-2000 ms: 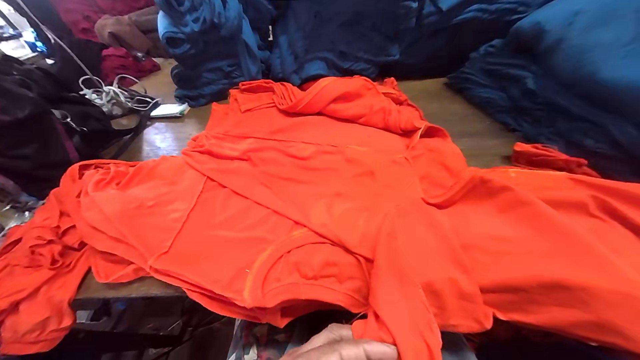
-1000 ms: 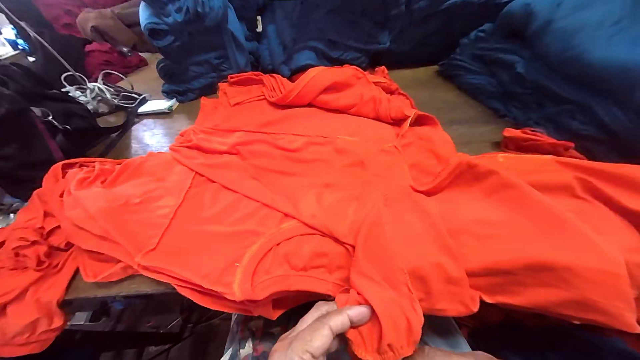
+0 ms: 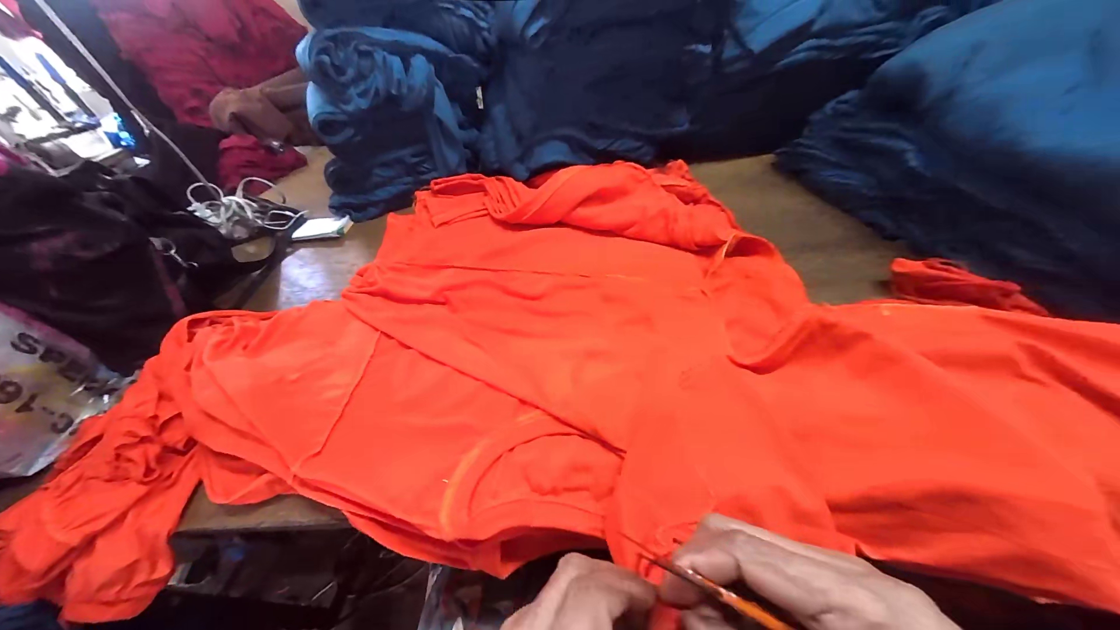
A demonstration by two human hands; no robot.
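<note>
Orange-red knit garments (image 3: 560, 350) lie in overlapping layers across the table, with a curved neckline band (image 3: 468, 481) near the front edge. At the bottom, my left hand (image 3: 582, 595) pinches the edge of the orange fabric. Close against it on the right, my right hand (image 3: 779, 577) holds a slim tool with an orange handle (image 3: 744, 608), its thin metal tip pointing up and left at the fabric; the kind of tool is not clear. The lower parts of both hands are cut off by the frame.
Dark blue folded fabric (image 3: 394, 114) is stacked behind, with a large blue pile (image 3: 989, 149) at the right. A coiled white cable (image 3: 236, 210), a small white item (image 3: 321, 228) and a black bag (image 3: 79, 254) are at the left. The wooden table's front edge (image 3: 262, 516) shows.
My right hand has come in beside my left at the fabric edge, now with the orange-handled tool in its fingers. The garments lie much as before.
</note>
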